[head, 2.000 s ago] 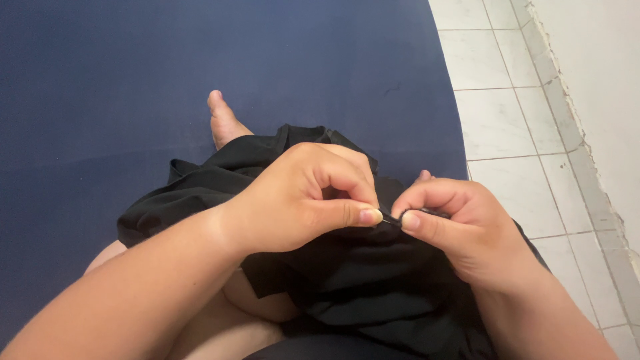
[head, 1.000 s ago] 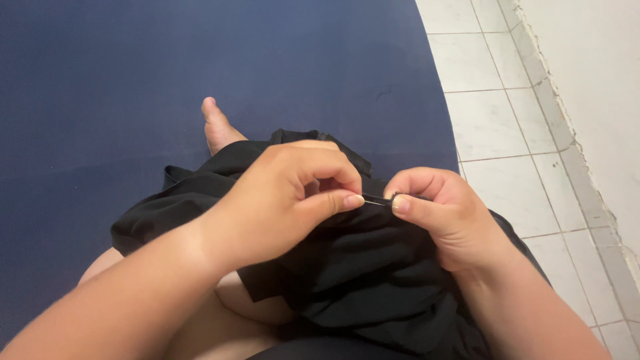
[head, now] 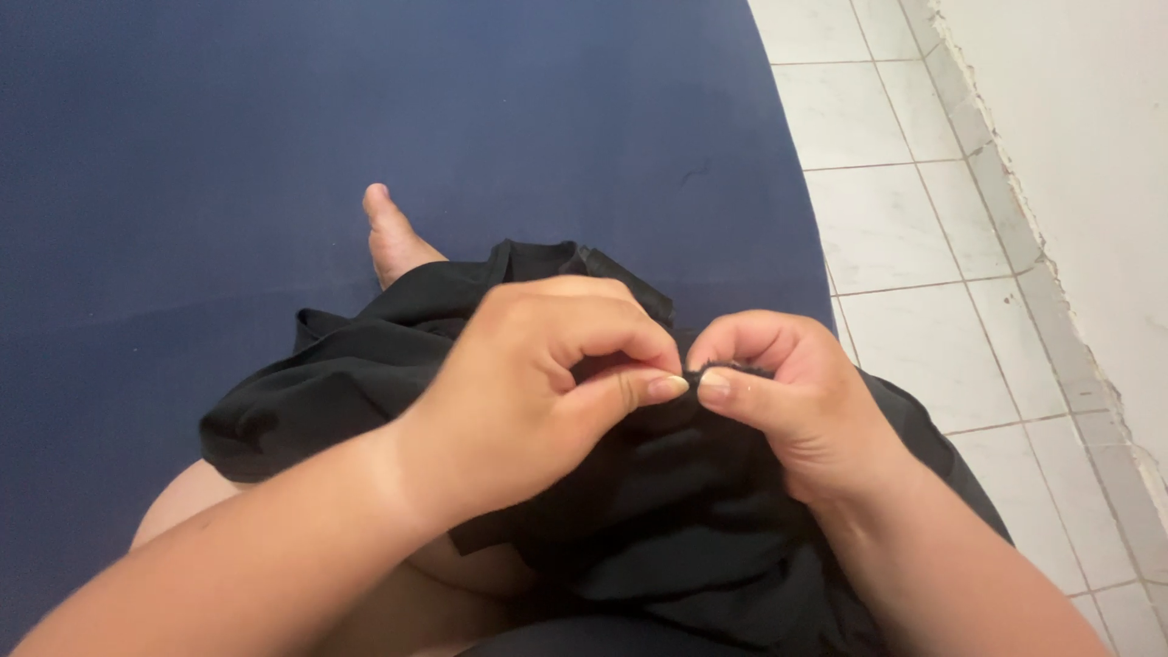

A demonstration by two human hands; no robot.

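Observation:
Black cloth [head: 693, 520] lies in folds over my lap and legs. My left hand [head: 557, 383] comes in from the lower left, its thumb and index fingertip pinched together at the cloth's gathered edge. Its fingertips hide most of the thin, needle-like thing between them. Close beside it on the right, my right hand [head: 789, 392] grips a small frayed or bunched part of the black edge between thumb and bent index finger. The fingertips of both hands nearly touch.
A dark blue fabric-covered surface [head: 547, 119] spreads under my legs, and my bare foot [head: 392, 237] shows beyond the cloth. To the right are pale floor tiles [head: 876, 219] and a white wall [head: 1077, 119] with a rough lower edge.
A second ago a thin, shiny needle-like length showed between my hands. My left fingertips have since closed in on the right ones, and that length is now hidden. My right hand keeps its grip.

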